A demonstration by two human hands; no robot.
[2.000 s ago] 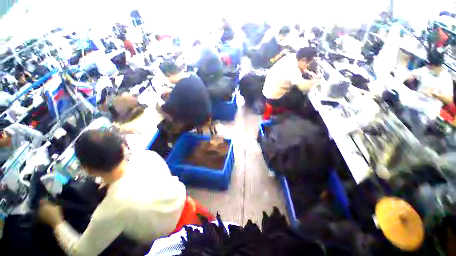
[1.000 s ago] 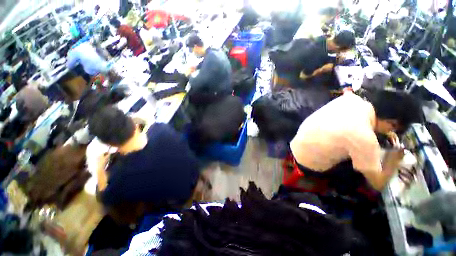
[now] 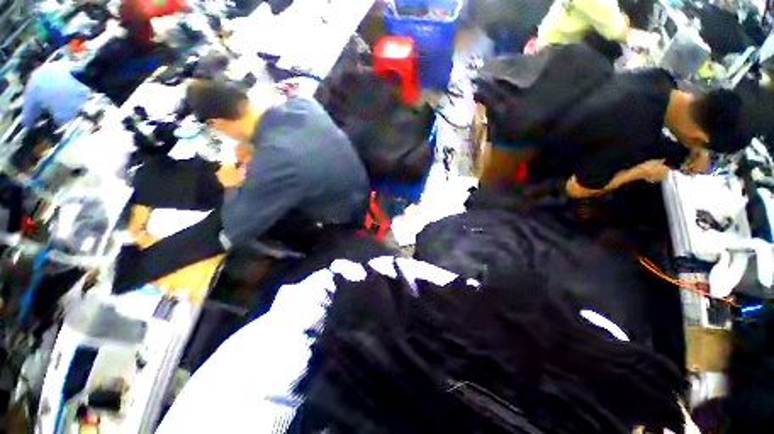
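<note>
A large ragged black bundle of cloth pieces [image 3: 475,356] fills the bottom middle of the view, close to my body. Several white patches show along its upper edge. A white, finely striped cloth or sleeve [image 3: 263,364] lies at its left side; I cannot tell which. Neither of my hands can be made out. A small pale spot at the bottom right edge of the bundle is too small to identify.
A person in grey [image 3: 297,169] sits at the left tables. A person in black [image 3: 628,127] bends over work at right. Ahead are a dark cloth heap [image 3: 501,242], a red stool [image 3: 396,63], a blue crate [image 3: 434,42] and a narrow aisle.
The view has moved forward along the aisle. The person in a light top at right has passed out of view. The black bundle now fills more of the picture.
</note>
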